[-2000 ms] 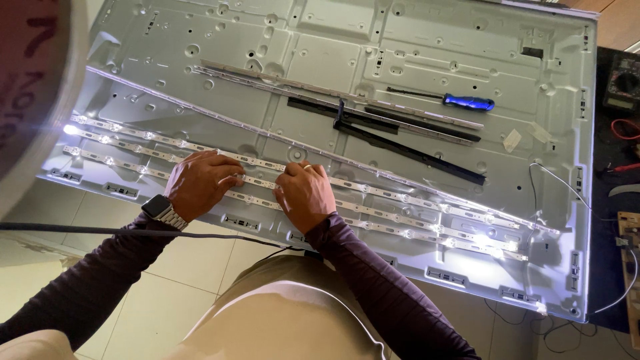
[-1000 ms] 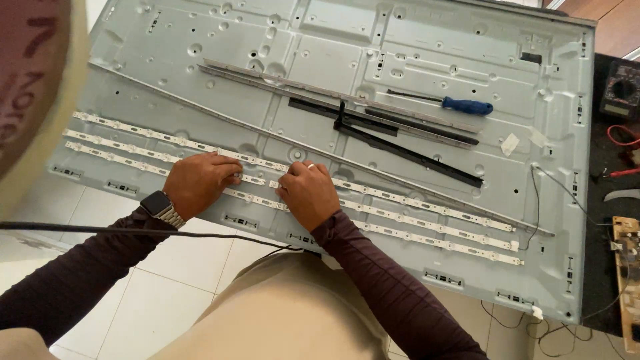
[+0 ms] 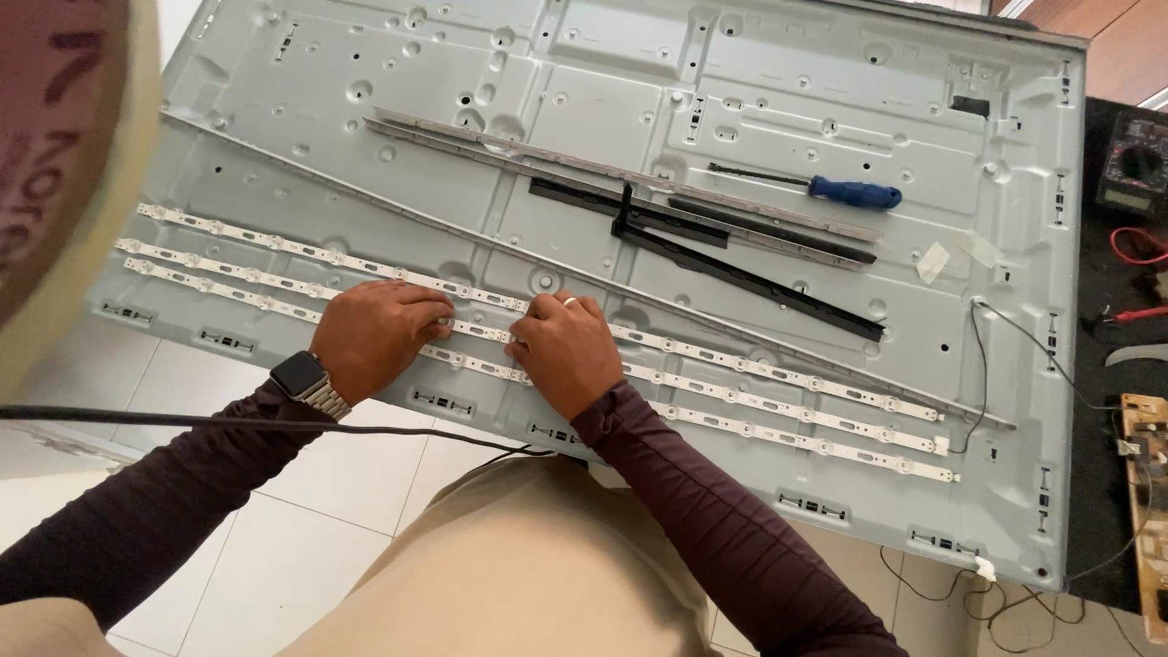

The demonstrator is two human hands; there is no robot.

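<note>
Three white LED backlight strips point(image 3: 721, 390) lie side by side along the near part of a grey metal TV back panel point(image 3: 584, 109); their LEDs are unlit. On the middle strip, my left hand point(image 3: 379, 333) has its thumb and fingertips at the strip's left half. Just right of it, my right hand point(image 3: 568, 351) pinches the same strip near its middle joint, wearing a ring. A short stretch of strip shows between the hands. The exact contact under the fingers is hidden.
Behind the strips lie a long thin metal rail point(image 3: 584, 274), black plastic frame pieces point(image 3: 757, 283) and a blue-handled screwdriver point(image 3: 853, 193). At right are a multimeter point(image 3: 1134, 164), red test leads point(image 3: 1136, 315) and a circuit board point(image 3: 1145, 474). A tape roll point(image 3: 64, 182) blocks the upper left.
The LED strips were lit two seconds ago and are dark in the later frames. Both hands have stayed at about the same place on the middle strip.
</note>
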